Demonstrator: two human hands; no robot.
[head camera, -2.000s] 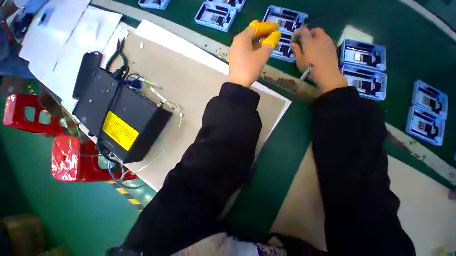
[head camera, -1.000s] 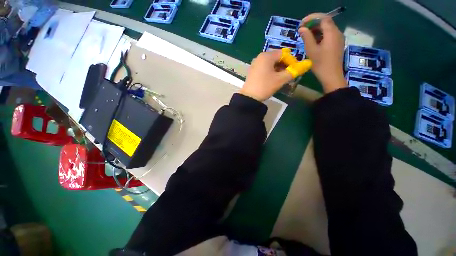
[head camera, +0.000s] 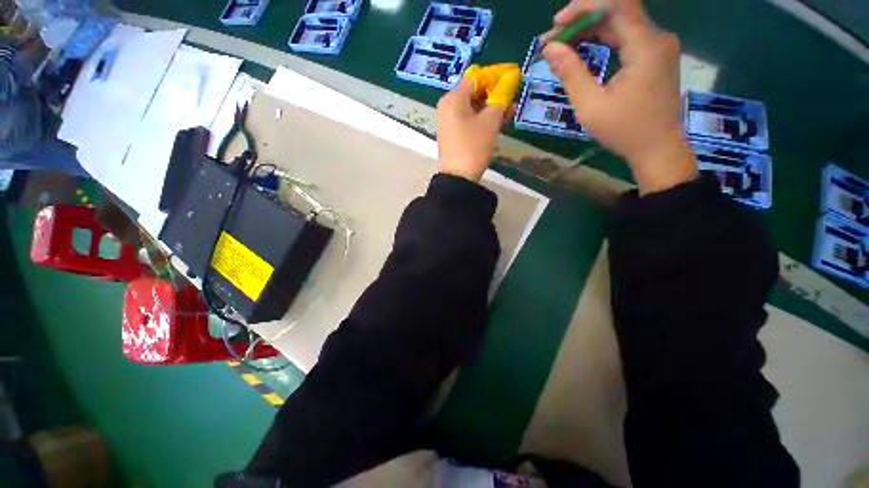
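My right hand (head camera: 634, 91) holds a slim green pen-like tool (head camera: 576, 29) above a pair of light-blue open housings (head camera: 551, 107) with black and silver parts inside. The tool's tip points down and left, over the upper housing of the pair. My left hand (head camera: 474, 114), with yellow finger cots (head camera: 495, 84) on its fingertips, is at the left side of this pair. Its fingers are bent close together; whether they hold anything is hidden. My right hand hides part of the pair.
More blue housings stand on the dark green belt to the left (head camera: 434, 59) and right (head camera: 724, 119). A worn metal rail (head camera: 391, 103) edges the belt. A black box (head camera: 250, 243) with wires and pliers (head camera: 235, 133) lies on cardboard at left. Red stools (head camera: 148, 322) stand beyond.
Since one second ago, my left hand has moved left, away from my right hand. The tool has swung from pointing up and right to down and left. The housings appear slightly further right.
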